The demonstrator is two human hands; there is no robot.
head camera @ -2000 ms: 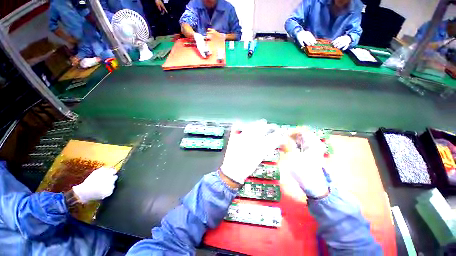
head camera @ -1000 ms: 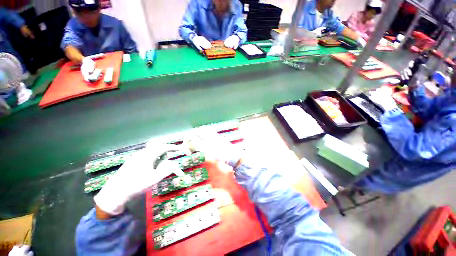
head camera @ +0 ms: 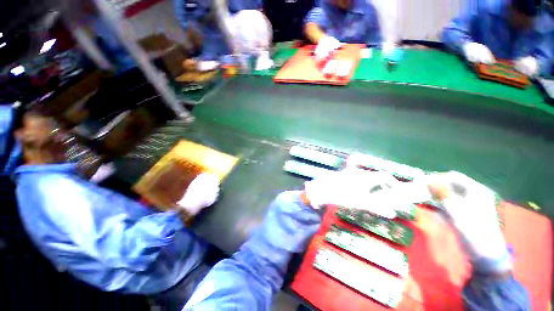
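Note:
Green circuit board strips (head camera: 358, 276) lie in stacked rows on the red mat (head camera: 440, 267) in front of me. My left hand (head camera: 349, 191), in a white glove, is over the upper rows, its fingers blurred and overexposed. My right hand (head camera: 471, 212), also gloved in white with brownish fingertips, is over the mat to the right, its fingers bent towards the left hand. Glare and blur hide whether either hand holds anything. Two pale green board strips (head camera: 314, 156) lie off the mat, beyond my left hand.
A neighbour (head camera: 103, 225) at left works with a gloved hand on a yellow board with a brown centre (head camera: 182, 173). The dark green belt (head camera: 267, 109) runs across. Beyond it, workers sit at a green ledge with an orange mat (head camera: 304, 65) and an orange-brown tray (head camera: 501, 74).
The view has swung left since one second ago, bringing the left neighbour into view and taking the black parts trays out. Both hands remain over the board rows.

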